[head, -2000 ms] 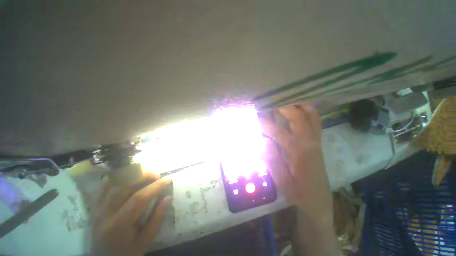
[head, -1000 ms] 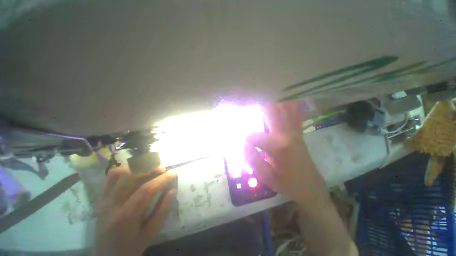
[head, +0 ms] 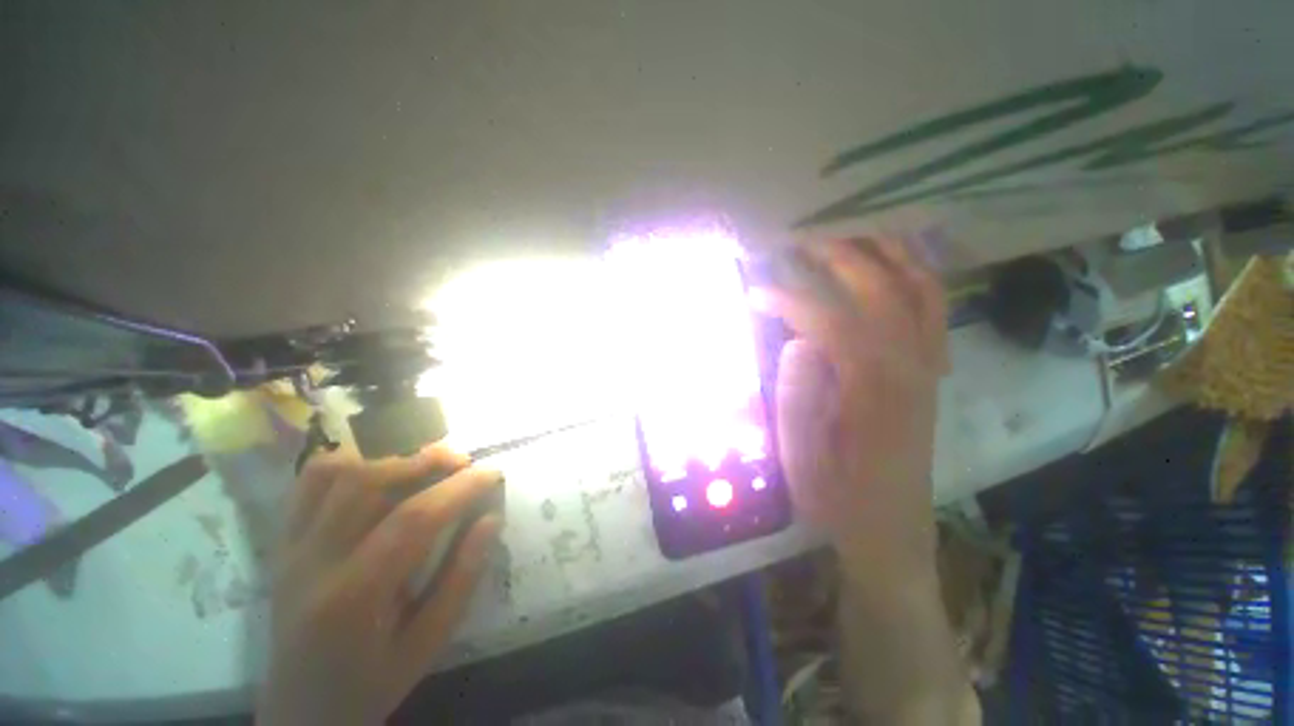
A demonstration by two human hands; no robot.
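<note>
My left hand (head: 383, 567) lies on the white table at the lower left, palm down, fingertips by the dark-outlined plate area below the needle; I cannot tell if it holds anything. My right hand (head: 866, 383) is beside the right edge of the smartphone (head: 721, 519), fingers reaching up under the machine head and partly blurred; its grip is not clear. The phone lies flat with a lit screen and a red button. Its upper part is lost in white glare (head: 554, 333). The pale grey sewing machine head (head: 426, 128) fills the top.
Yellow pieces (head: 241, 419) lie behind the needle area at left, with purple pieces (head: 29, 489) at the far left. A dark round wheel (head: 1029, 301) stands at right. An orange-yellow cloth (head: 1249, 348) hangs at far right above a blue basket (head: 1121, 567).
My right hand has moved from over the phone's lower screen up and right to its side. The view has shifted slightly, so the phone appears higher. My left hand stays in about the same place.
</note>
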